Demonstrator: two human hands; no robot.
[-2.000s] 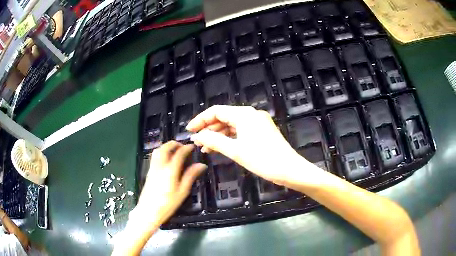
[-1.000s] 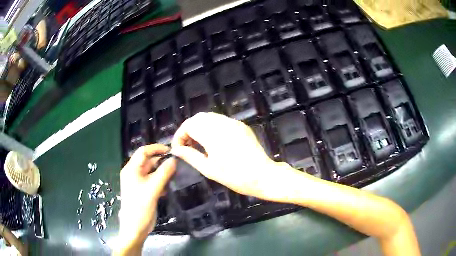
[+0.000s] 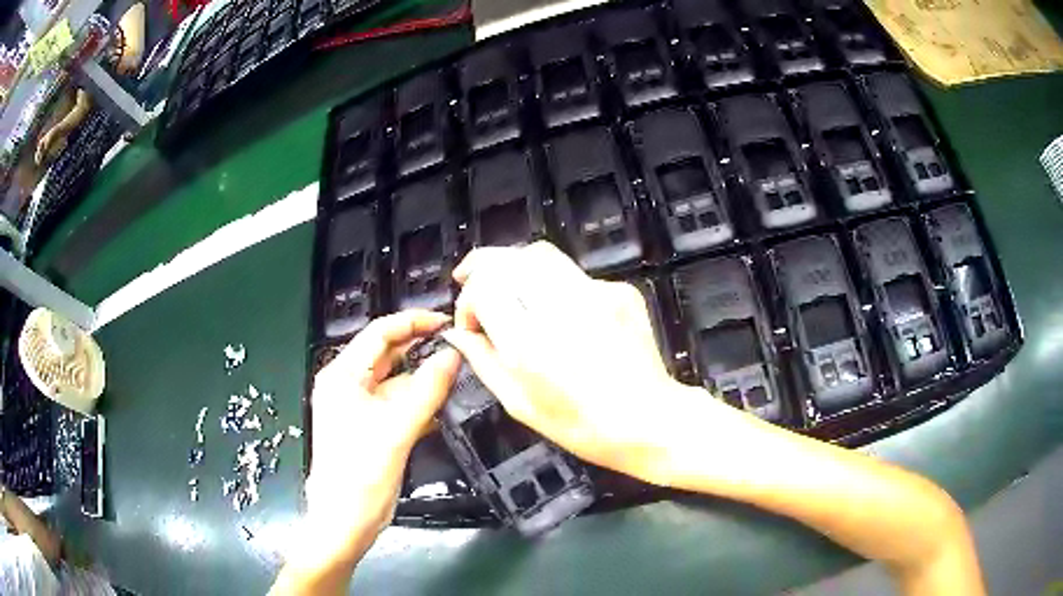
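A black housing (image 3: pixel 513 448) is held tilted over the front left of the black blister tray (image 3: pixel 793 433), its end with square openings towards me. My left hand (image 3: pixel 391 390) grips its far end between thumb and fingers. My right hand (image 3: pixel 560 349) has its fingertips together at the same end, touching or close to it. Whether a small part is between the right fingertips is hidden. Other black housings (image 3: pixel 822 332) lie in the tray's rows of pockets. Small whitish and dark loose parts (image 3: pixel 245 442) lie scattered on the green bench left of the tray.
A second black tray (image 3: pixel 233 58) and a red strip (image 3: pixel 396 28) are at the back left. A cream round ribbed object (image 3: pixel 61 359) and a dark slab (image 3: pixel 92 466) lie at left. A tan sheet (image 3: pixel 979 41) is at back right. Another person's arm shows at the left edge.
The hands first came together with no housing clearly lifted; then a housing appeared beneath them. It now shows more fully, turned with its near end further right.
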